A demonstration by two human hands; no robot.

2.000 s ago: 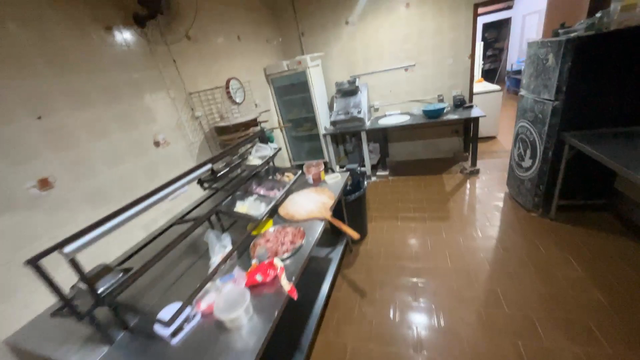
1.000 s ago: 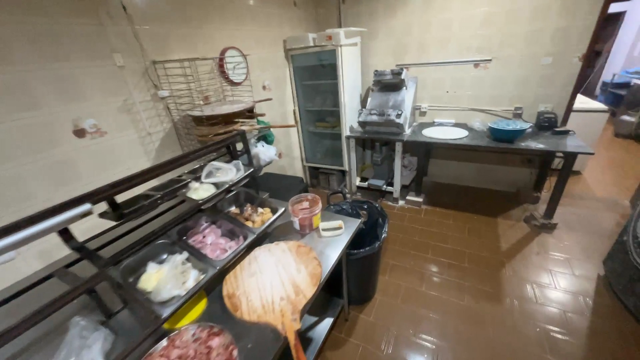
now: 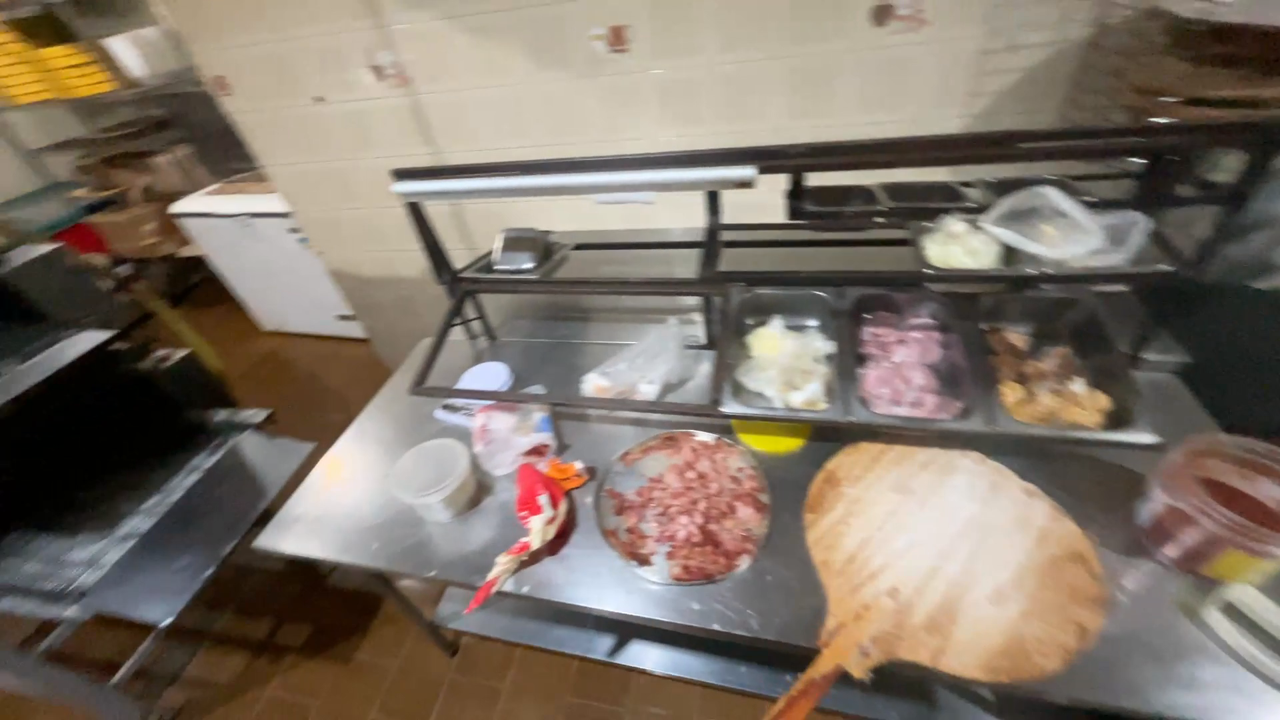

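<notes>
Neither my left hand nor my right hand shows in the head view. A round wooden pizza peel [image 3: 955, 560], whitened on top, lies on the steel worktable [image 3: 370, 500] with its handle over the front edge. Left of it is a round metal tray of chopped reddish meat [image 3: 690, 505]. A red and white plastic packet [image 3: 537, 515] lies beside the tray, and a clear round plastic tub [image 3: 437, 480] stands farther left. Behind, metal pans hold a white and yellowish food [image 3: 785, 365], pink sliced meat [image 3: 910, 360] and brownish pieces [image 3: 1050, 385].
A dark metal rack [image 3: 600, 290] rises over the table's back. A plastic tub of red contents [image 3: 1215, 510] stands at the right. A white chest [image 3: 270, 260] and dark metal equipment [image 3: 90, 510] are at the left, with tiled floor [image 3: 530, 680] between.
The view has swung strongly left and down onto the worktable. The fridge and the far table, seen earlier, are out of view.
</notes>
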